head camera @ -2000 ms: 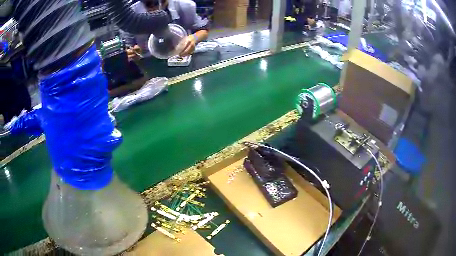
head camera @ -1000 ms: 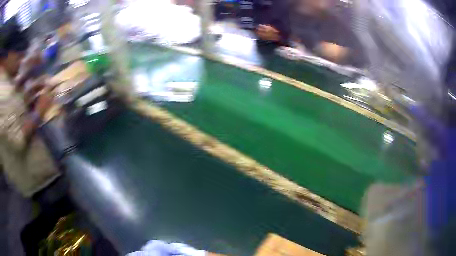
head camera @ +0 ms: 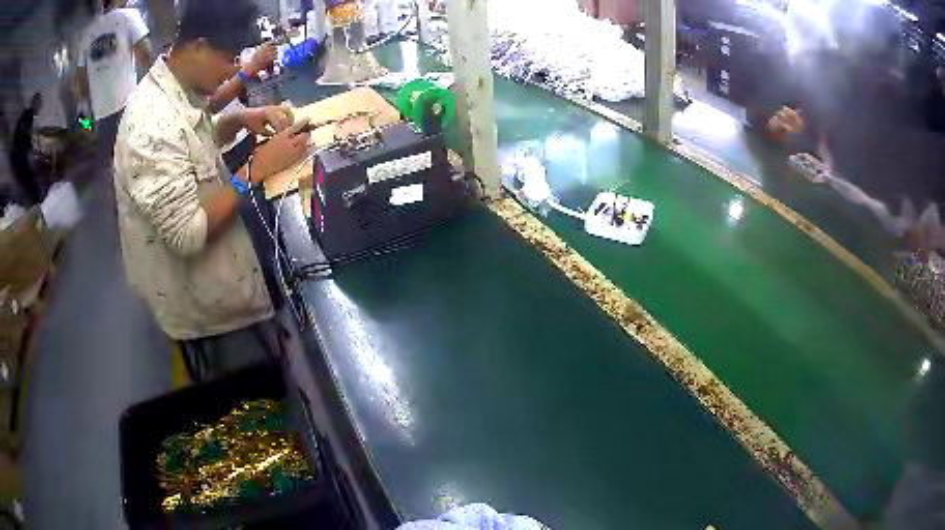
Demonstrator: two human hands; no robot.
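No hand of mine is clearly in view. A light blue cloth-like patch (head camera: 475, 518) is cut off by the bottom edge; I cannot tell whether it is my sleeve. A white plastic housing (head camera: 619, 217) with dark and coloured parts inside lies on the green conveyor belt (head camera: 679, 271). Its white cord runs left to a clear-bagged bundle (head camera: 530, 177) beside the post. The dark green bench (head camera: 497, 362) lies nearest in front of me.
A speckled rail (head camera: 663, 339) separates bench and belt. A black soldering machine (head camera: 389, 197) with a green-flanged reel (head camera: 426, 105) stands ahead. A person (head camera: 192, 197) works at the left. A black bin (head camera: 233, 455) holds gold-and-green strips. Posts stand along the belt.
My view has swung left, away from the hood, loose strips and cardboard tray. The blurred picture has cleared. The white housing on the belt now shows clearly near the post.
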